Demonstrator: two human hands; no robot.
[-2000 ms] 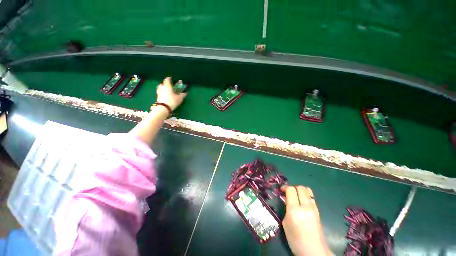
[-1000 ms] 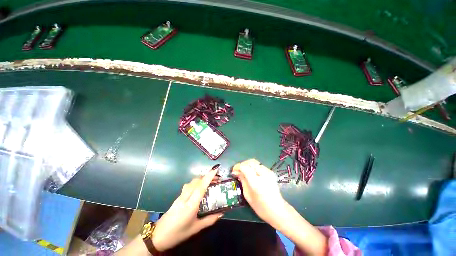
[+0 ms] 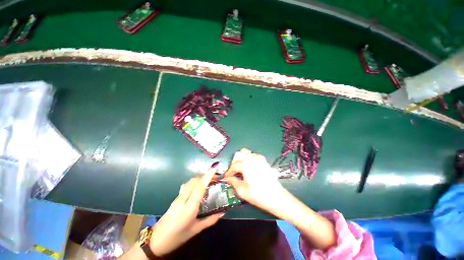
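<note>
My left hand (image 3: 185, 210) holds a phone half-assembly (image 3: 219, 198) at the bench's near edge, green board and silver parts facing up. My right hand (image 3: 252, 177) has its fingertips pinched together over the phone's far edge; whether they hold a trim piece is hidden. Dark-red trim strips lie in a left pile (image 3: 206, 104) and a right pile (image 3: 302, 147). A resting phone unit (image 3: 206, 136) with a whiter face touches the left pile.
Beyond the worn ledge (image 3: 219, 72), the green conveyor carries spaced phones (image 3: 233, 28). Clear trays (image 3: 20, 142) lie at left above a cardboard box (image 3: 133, 233). A slim black tool (image 3: 367, 170) lies at right, below a co-worker's whitish sleeve (image 3: 437, 84). A blue-clothed person (image 3: 450, 223) is at far right.
Since the earliest frame, my left hand has come back from the belt and holds a phone. In the last second, my right fingers moved over its far edge; the view shifted slightly.
</note>
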